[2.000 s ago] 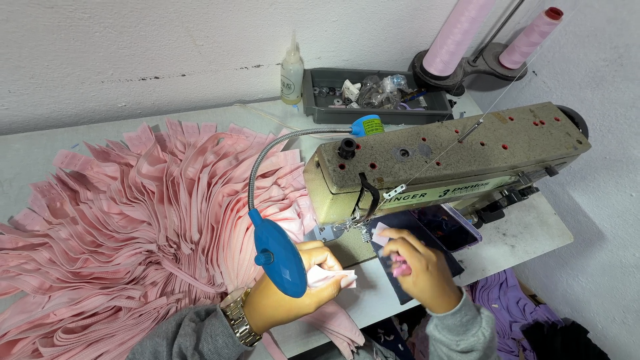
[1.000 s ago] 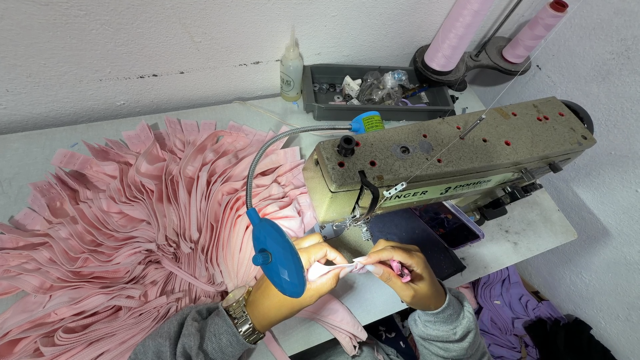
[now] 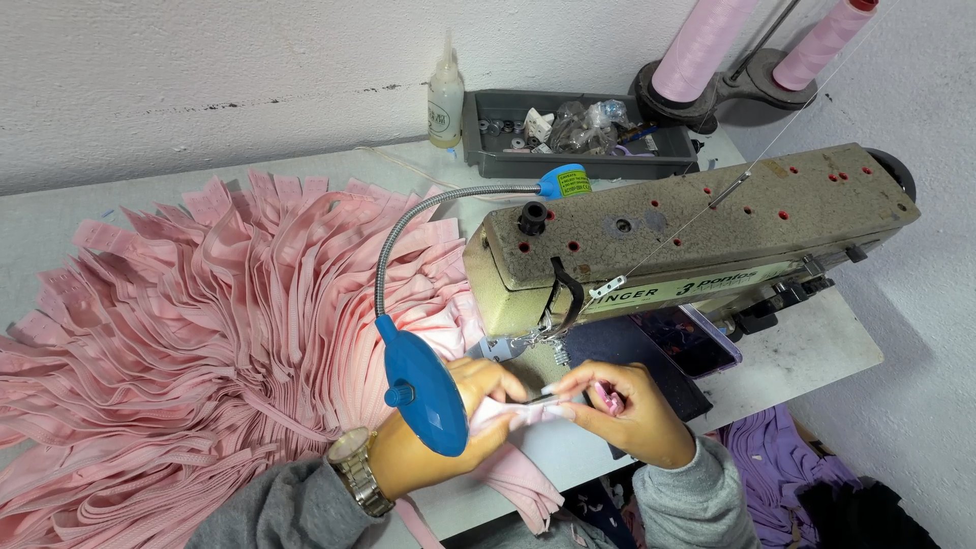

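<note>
My left hand (image 3: 450, 427), with a metal wristwatch (image 3: 358, 469) at its wrist, pinches a light pink piece of fabric (image 3: 492, 415) in front of the Singer sewing machine (image 3: 686, 236). The fingertips of my right hand (image 3: 625, 412) grip the other end of that fabric, close to my left fingers. A small pink tool with a dark, narrow tip (image 3: 608, 398) sits within my right hand; its kind is hard to tell. Many pink fabric strips (image 3: 252, 320) lie fanned out in a large bundle left of the machine. A blue gooseneck lamp (image 3: 427, 393) partly covers my left hand.
Behind the machine stand a grey tray (image 3: 579, 164) of bobbins and small parts, a plastic bottle (image 3: 445, 103) and pink thread cones (image 3: 701, 49). A phone (image 3: 686, 339) lies under the machine arm. Purple fabric (image 3: 785, 480) and black fabric (image 3: 865, 515) are at the lower right.
Two seconds ago my right hand was apart from my left, holding a small light pink piece near the needle area. It has moved left and down, and both hands now meet at the fabric.
</note>
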